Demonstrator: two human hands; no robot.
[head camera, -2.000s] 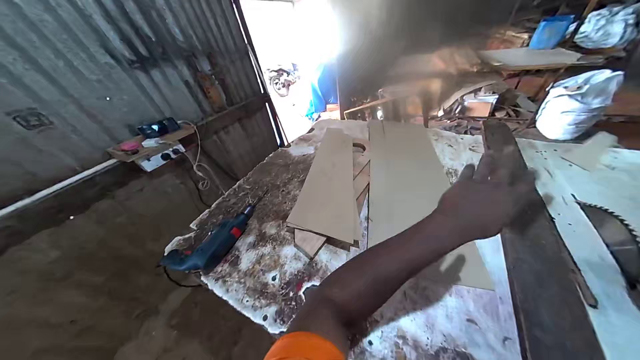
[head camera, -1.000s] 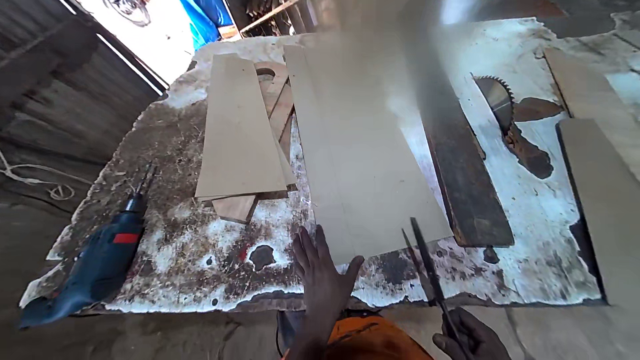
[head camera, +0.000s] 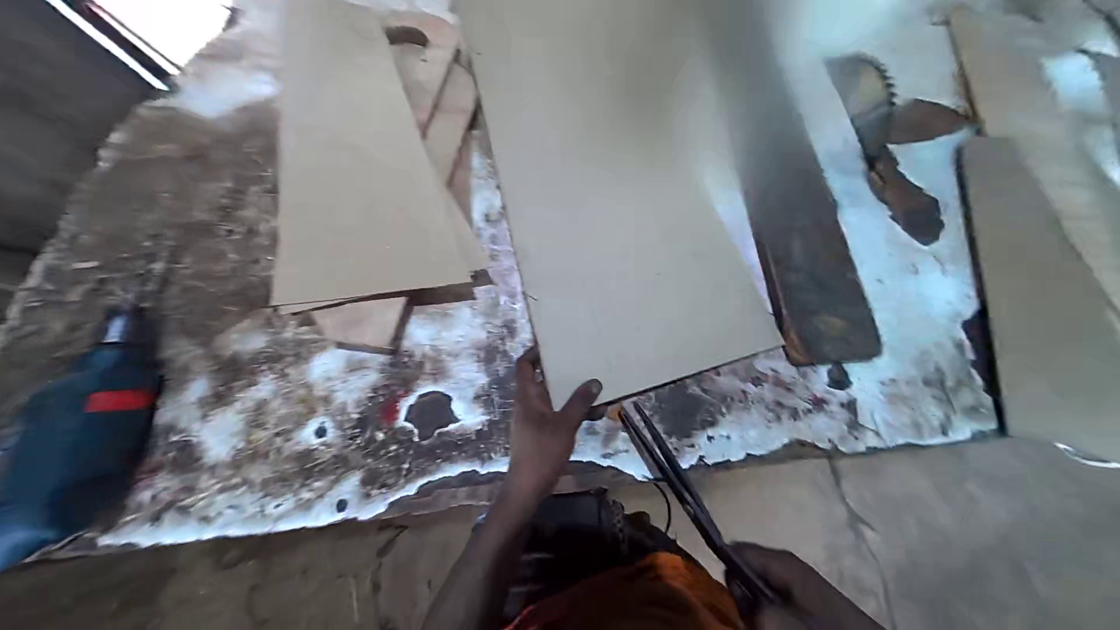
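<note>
A wide beige board (head camera: 630, 262) lies lengthwise on the worn, stained workbench (head camera: 446, 350). Its near left corner is in the grip of my left hand (head camera: 547, 420), thumb on top and fingers under the edge. At the lower right, my right hand (head camera: 779, 582) is closed on the handles of a long dark metal tool with two narrow arms, which look like pincers or tongs (head camera: 691, 499). The tips of that tool are close to the board's near edge, beside my left thumb. Part of my right hand is cut off by the frame's bottom.
A blue power drill (head camera: 83, 411) lies at the left. Beige boards (head camera: 359, 192) rest on wood pieces (head camera: 363, 324). Right of the wide board are a dark plank (head camera: 809, 262), a circular saw blade (head camera: 862, 96) and another board (head camera: 1041, 289). The bench's ragged front edge is near my body.
My left hand, on the dark plank two seconds ago and flat at the board's near edge one second ago, now grips the board's corner. The metal tool has moved to the left, close to it.
</note>
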